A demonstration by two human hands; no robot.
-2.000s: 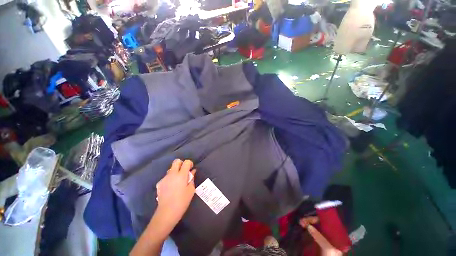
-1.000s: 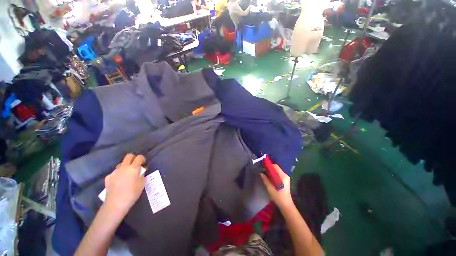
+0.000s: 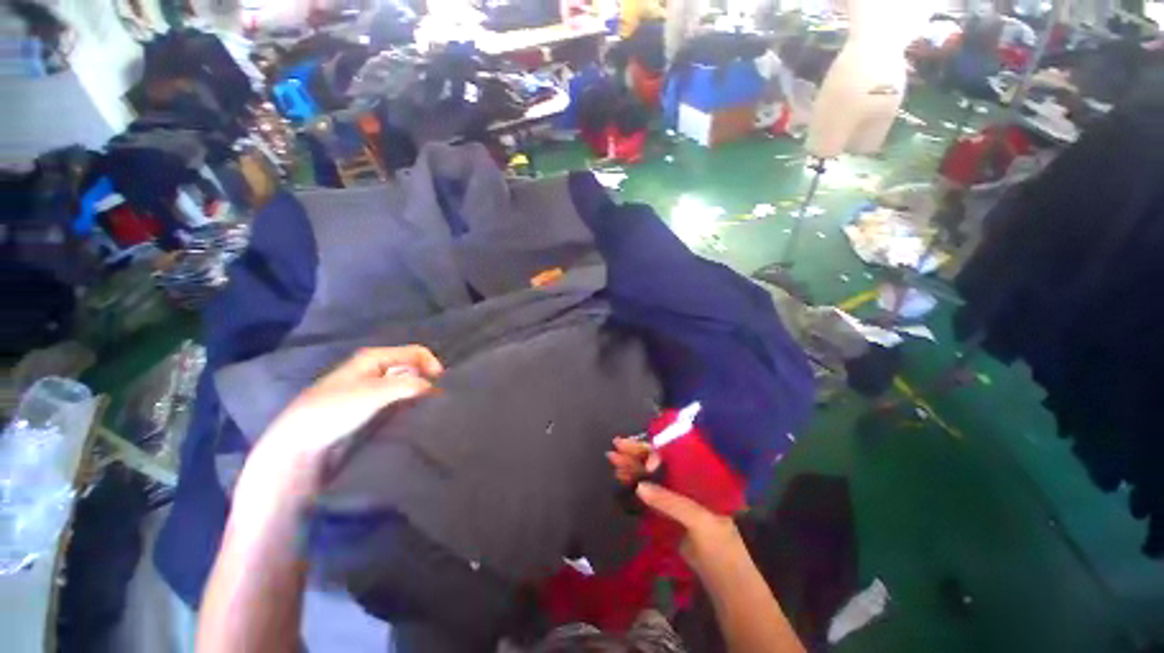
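Note:
A grey jacket (image 3: 511,421) with navy sleeves (image 3: 702,300) lies spread in front of me, its collar at the far end. An orange label (image 3: 546,277) is on its chest. My left hand (image 3: 364,387) is on the left part of the jacket, fingers curled at a grey fold; the grip is partly hidden. My right hand (image 3: 670,498) is shut on the red tagging gun (image 3: 700,462), above the jacket's right side. The gun has a white strip on top and is blurred. No white hang tag can be made out at my left hand.
Dark garments (image 3: 1072,306) hang at the right. A dress form (image 3: 858,102) stands behind on the green floor (image 3: 894,485). Heaped clothes (image 3: 428,102) lie at the back. A white side table (image 3: 51,510) with clear plastic is at the left. Red cloth (image 3: 613,593) shows below the jacket.
My left hand has moved up the jacket, and the white tag beside it no longer shows. The near grey cloth has shifted, showing navy at lower left. The red gun came up into view and stays raised.

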